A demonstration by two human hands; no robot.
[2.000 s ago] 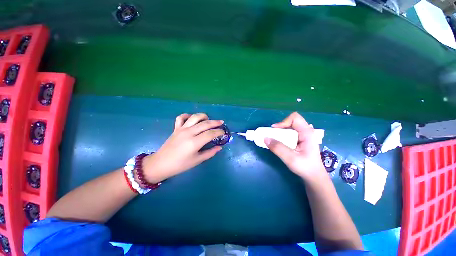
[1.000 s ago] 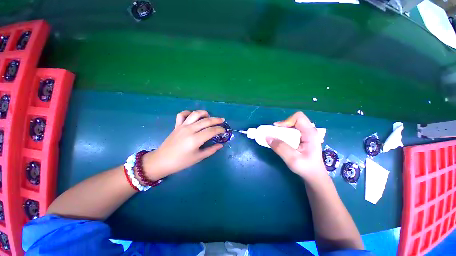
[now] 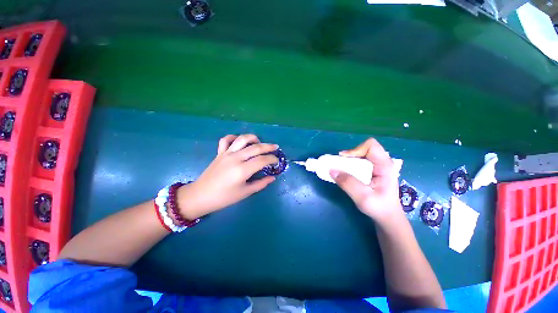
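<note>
My left hand point(image 3: 235, 168) holds a round black part point(image 3: 278, 162) between thumb and fingers on the blue-green strip; the fingers cover its left side. My right hand point(image 3: 373, 183) grips a white glue bottle point(image 3: 342, 169) lying nearly level, nozzle pointing left. Its thin dispensing needle point(image 3: 297, 162) ends close to the part's right edge; whether it touches cannot be told. Three more round black parts on clear film lie right of my right hand, one of them here point(image 3: 432, 213).
Red trays point(image 3: 72, 92) filled with black parts stand at left. A red tray with empty-looking pockets point(image 3: 503, 202) is at right. A white paper slip point(image 3: 463, 224), crumpled tissue point(image 3: 487, 171) and grey metal bar point(image 3: 537, 162) lie nearby. Another black part point(image 3: 197, 11) is on the far green surface.
The black part on the far green surface and the white specks there have shifted right. Both hands keep nearly the same place and grip.
</note>
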